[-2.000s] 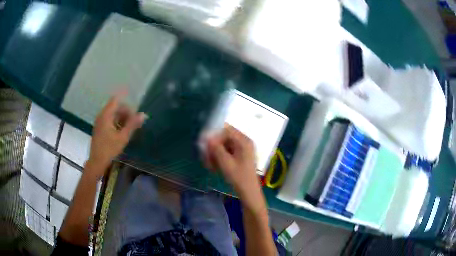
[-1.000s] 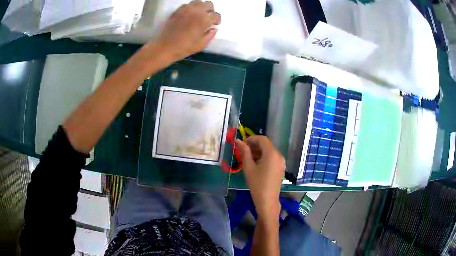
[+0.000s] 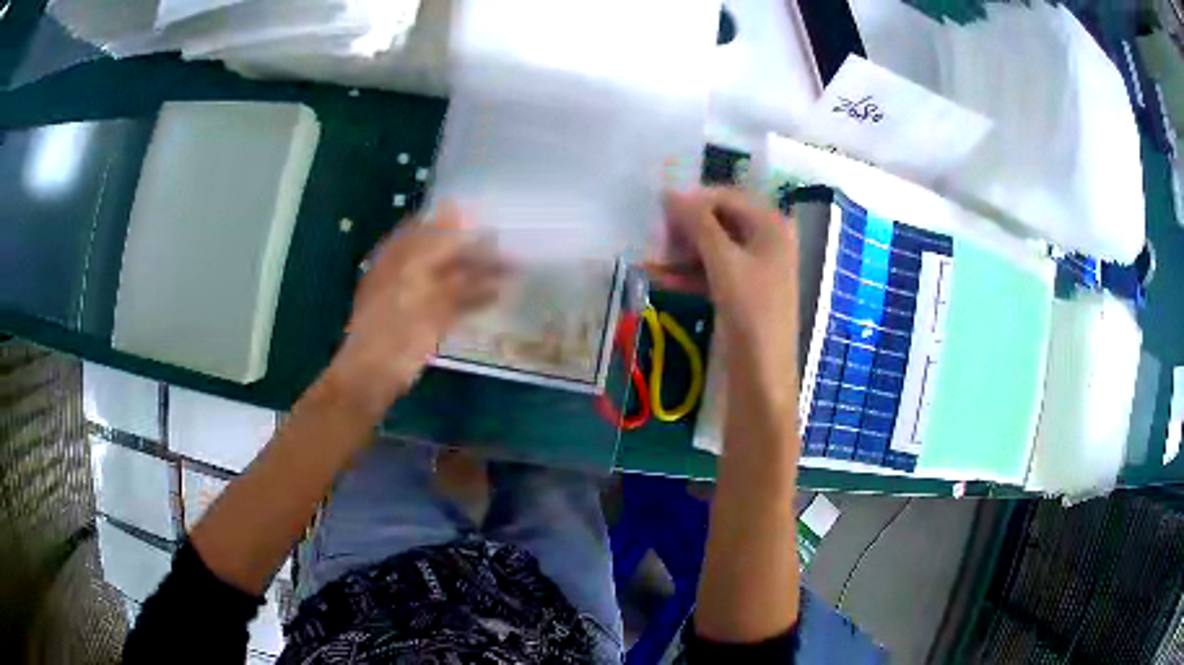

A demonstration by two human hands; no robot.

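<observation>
My left hand [image 3: 422,292] and my right hand [image 3: 727,240], both blurred, hold the near corners of a milky translucent film sheet [image 3: 558,175]. The sheet covers the far part of the support box [image 3: 532,340] and reaches to the white stack behind it. A clear glass panel [image 3: 519,426] lies on the box, its near edge overhanging toward me. Scissors with red and yellow loops [image 3: 675,366] lie right of the box, beside the glass edge.
A pale block [image 3: 214,240] stands at left. Blue solar cells [image 3: 870,331] and a mint-green stack [image 3: 989,357] are at right. A handwritten slip [image 3: 896,120], a dark rectangle [image 3: 828,39] and film piles [image 3: 312,37] lie at the far side. Racked white panels [image 3: 214,429] are below left.
Glass has been placed over the box. My left hand has come back from the far white stack and my right hand has left the scissors; both now hold a film sheet over the glass.
</observation>
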